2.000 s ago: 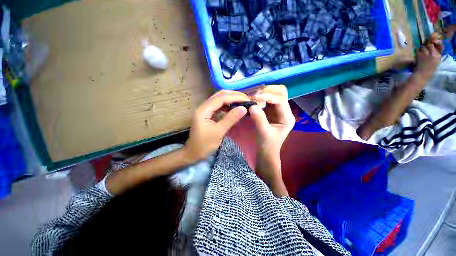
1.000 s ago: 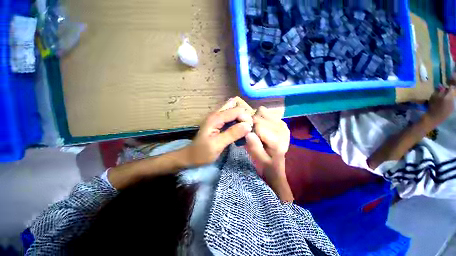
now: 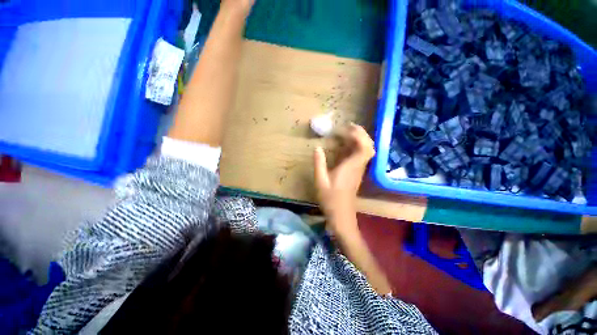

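Note:
The white glue bottle lies on the tan work board and looks like a small ball. My right hand is just right of and below it, slightly blurred, with thumb and fingers apart and nothing seen in it. I cannot tell whether a fingertip touches the bottle. My left arm reaches across the board's left part to the top edge. Only the wrist end of my left hand shows; its fingers are cut off. Small dark specks are scattered on the board around the bottle.
A blue-rimmed bin heaped with dark plastic parts stands right of the board. A blue tray with a pale liner and a white printed label are at the left. The green belt runs beyond. Another person's arm shows lower right.
My hands have parted from around the small dark part, which I no longer see. My left has reached far forward; my right has moved to the bottle. The view has shifted left, showing the left tray.

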